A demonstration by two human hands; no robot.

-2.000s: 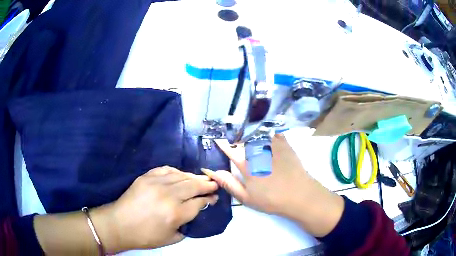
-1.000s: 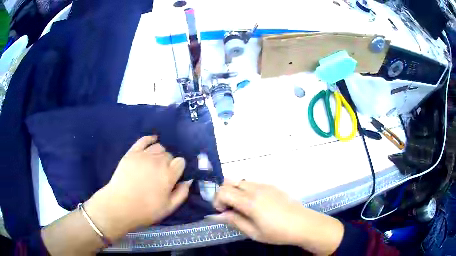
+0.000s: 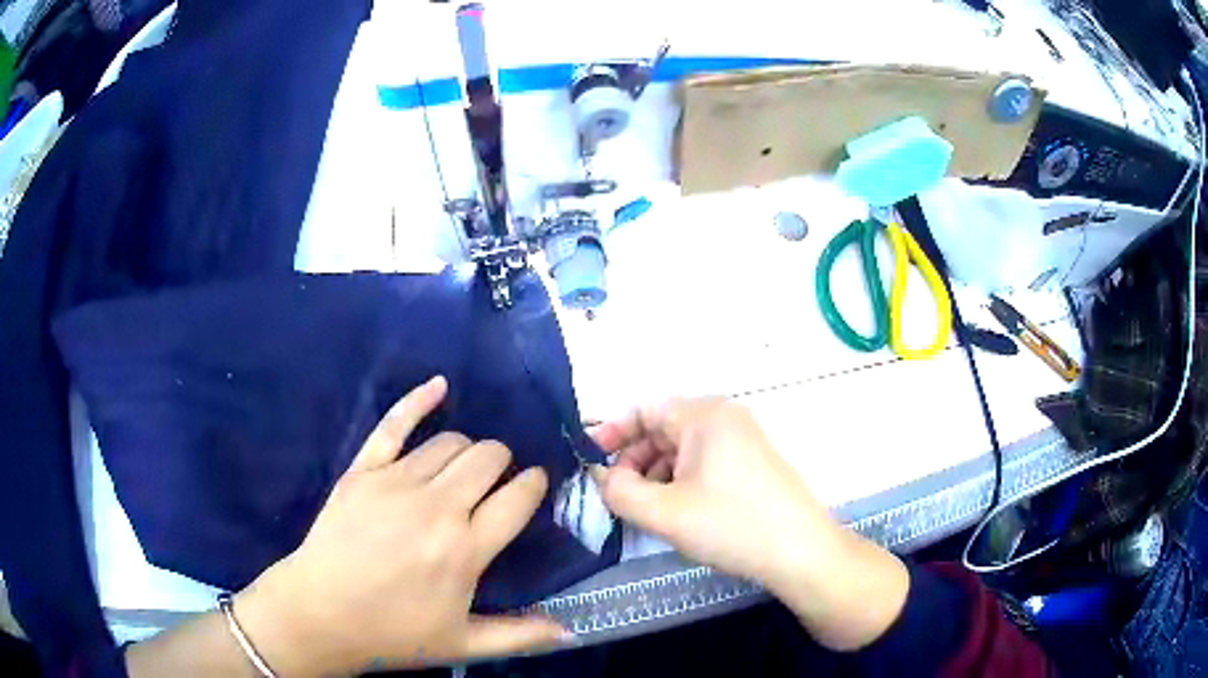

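The dark navy cloth [image 3: 278, 397] covers the left of the machine bed, and its right edge passes under the presser foot [image 3: 501, 285]. My left hand [image 3: 411, 543] lies on the cloth with its fingers spread, pressing it and gripping nothing. My right hand [image 3: 702, 484] pinches the folded edge [image 3: 583, 444] of the cloth between thumb and fingers, in front of the presser foot. A pale striped patch [image 3: 579, 510] shows just below the pinched edge. The needle area is small and partly blurred.
The white machine head has a cardboard piece [image 3: 795, 133] and a mint-green block [image 3: 894, 162] on it. Green and yellow scissors handles [image 3: 917, 298], orange-handled snips [image 3: 1040, 342] and a black cord lie at the right. A ruler tape [image 3: 662, 596] runs along the front edge.
My right hand has left the presser foot for the cloth's edge nearer the front. My left hand has opened and spread on the cloth. The view has shifted, showing the machine further up and left.
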